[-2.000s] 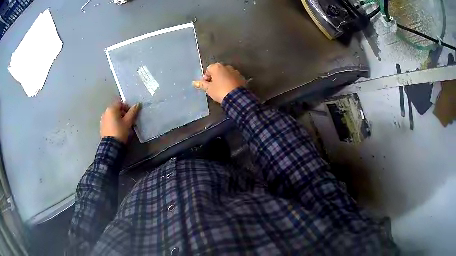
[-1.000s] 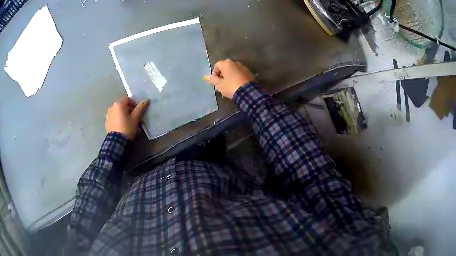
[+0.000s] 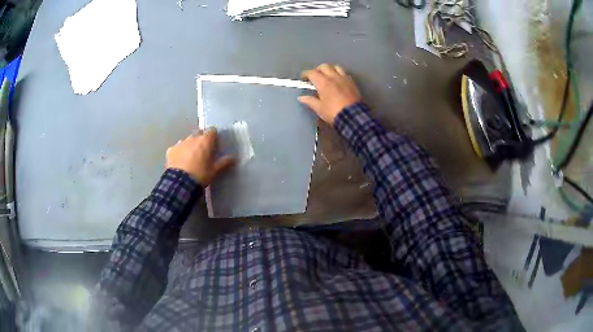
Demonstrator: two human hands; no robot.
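The grey pressing template point(image 3: 273, 168) lies flat on the table in front of me, with a pale tape strip near its middle. The white pocket piece point(image 3: 253, 80) shows as a border, widest along the top edge and narrower at the left. My left hand point(image 3: 198, 157) rests at the left edge, thumb on the template and fingers at the border. My right hand point(image 3: 331, 93) is at the top right corner, thumb and fingers apart around it. Whether either hand pinches the cloth is hard to tell.
The steam iron point(image 3: 489, 118) stands at the right with a green hose point(image 3: 572, 71) and black cord. A white stack point(image 3: 289, 8) is at the far middle, pressed pieces point(image 3: 101, 44) at the far left, tangled cords point(image 3: 448, 26) at the far right.
My view has shifted, so the iron and the white stack show more fully. My right hand has moved from the right edge up to the top right corner. My left hand reaches further over the template.
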